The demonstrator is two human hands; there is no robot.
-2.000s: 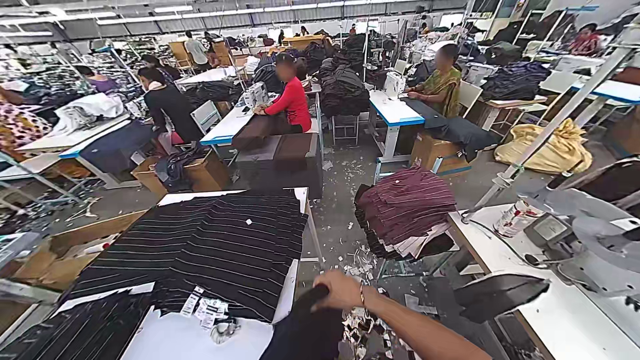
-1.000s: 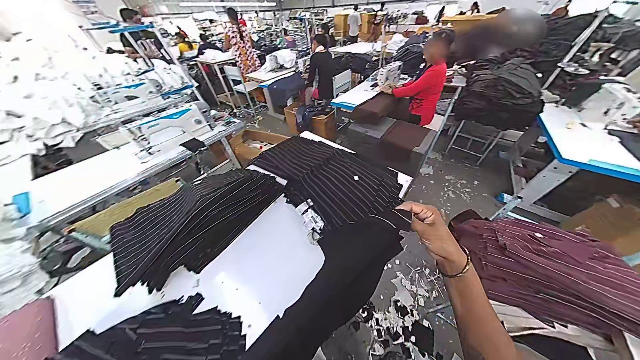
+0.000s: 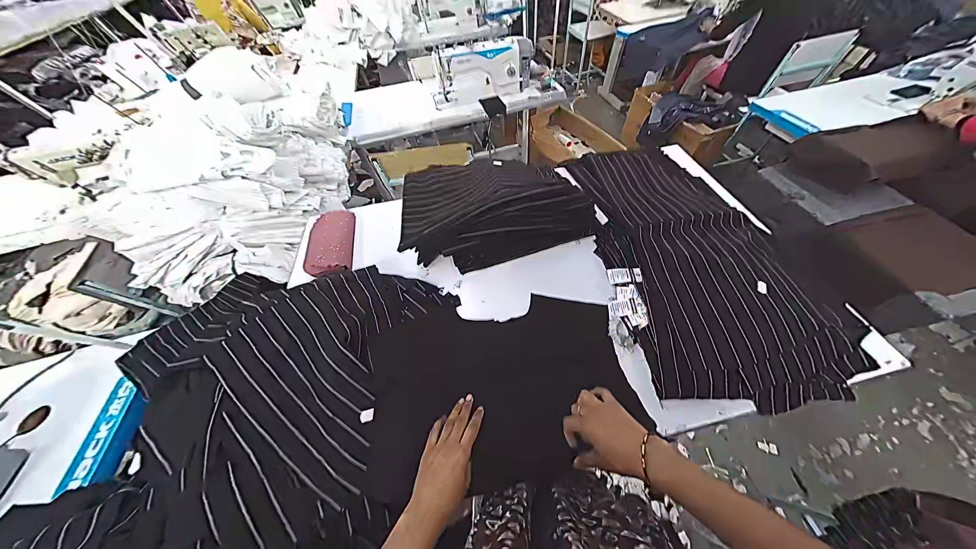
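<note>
A plain black fabric piece (image 3: 503,366) lies spread over the near part of the white table. Flat on its lower left rests my left hand (image 3: 450,446), fingers spread and holding nothing. My right hand (image 3: 602,431), with a bracelet at the wrist, has its fingers curled at the right part of the same cloth; whether it pinches the cloth is not clear. Black striped fabric pieces (image 3: 282,381) lie at the left, partly beside the plain piece. To the right is a stack of striped pieces (image 3: 709,305), with white printed labels (image 3: 627,297) at its left edge.
Behind the cloth, another striped stack (image 3: 496,206) and a pink case (image 3: 330,242) lie on the white table (image 3: 534,274). White garments (image 3: 229,152) are heaped at the left. Beyond stand a sewing machine (image 3: 488,69) and a cardboard box (image 3: 572,133). Scraps litter the floor (image 3: 877,396) at right.
The view has swung left and down to the table. The black cloth, hanging by my right hand before, now lies spread out. My left hand has come into view on it.
</note>
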